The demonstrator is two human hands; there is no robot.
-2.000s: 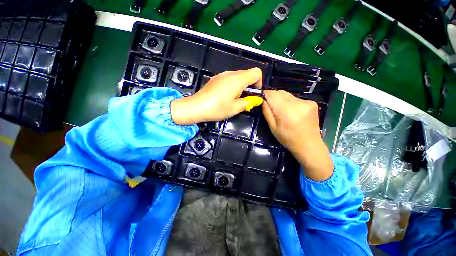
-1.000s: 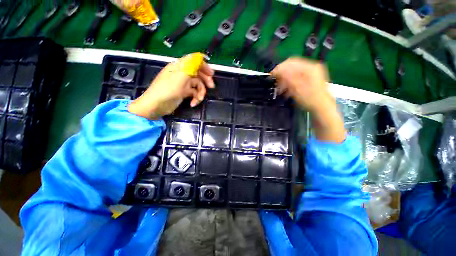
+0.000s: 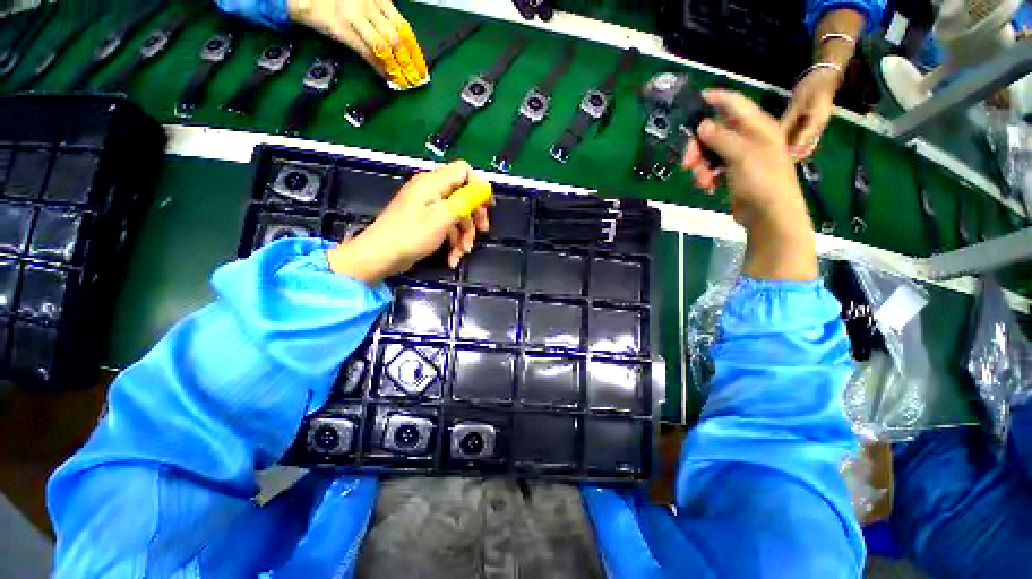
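Note:
My right hand (image 3: 747, 153) is over the green conveyor belt, slightly blurred, with its fingers on the black strap of a watch (image 3: 668, 88). The watch head is left of the fingertips, above another strapped watch on the belt. My left hand (image 3: 419, 221) is over the upper left of the black blister tray (image 3: 555, 435); its fingers are loosely curled and apart with nothing seen in them, and one digit wears a yellow finger cot (image 3: 469, 199). Watch heads (image 3: 407, 433) sit in left and lower pockets. Black buckle straps (image 3: 583, 221) lie in the tray's upper right.
Several strapped watches (image 3: 478, 91) lie along the belt. Another person's hand with yellow finger cots (image 3: 396, 54) is at the top, and another hand (image 3: 809, 107) is beside my right hand. Stacked black trays (image 3: 57, 238) stand left; a clear plastic bag (image 3: 894, 379) lies right.
My right hand has moved from the tray's upper right out over the belt, with a watch at its fingers. My left hand remains over the tray. Another person's hand has appeared at upper right.

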